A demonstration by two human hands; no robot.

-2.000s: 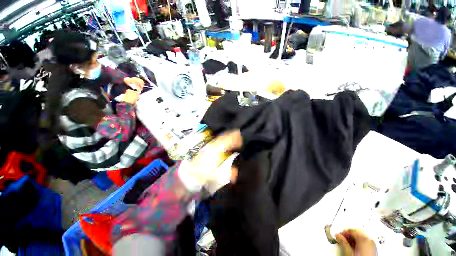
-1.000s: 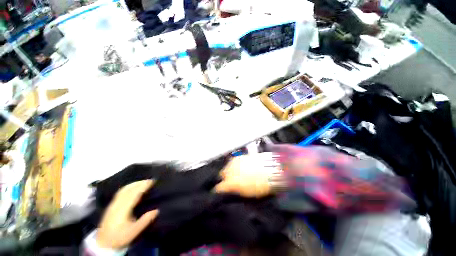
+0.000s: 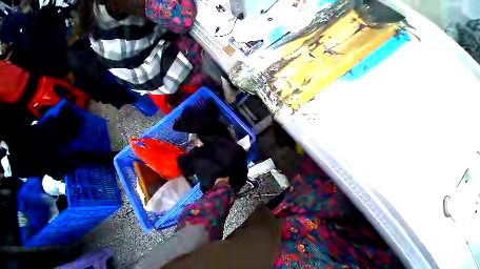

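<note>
My left hand (image 3: 222, 182) is at the near side of the blue crate, mostly hidden behind a black garment (image 3: 213, 160). Its sleeve comes up from the bottom. The black garment is bunched over the hand and hangs in and over the right part of the crate (image 3: 138, 207). A bright red-orange bag (image 3: 160, 156) and a pale crinkly bag (image 3: 169, 195) lie in the crate's left part. My right hand is not in view.
The white table (image 3: 368, 142) with its worn yellow taped part (image 3: 321, 58) stands to the right. More blue crates (image 3: 89, 194) are at left. A seated person in a checked vest (image 3: 137, 50) is beyond the crate.
The view has swung from the table down and left to the crate. My left hand has moved with the black garment to the crate. My right hand has left the view.
</note>
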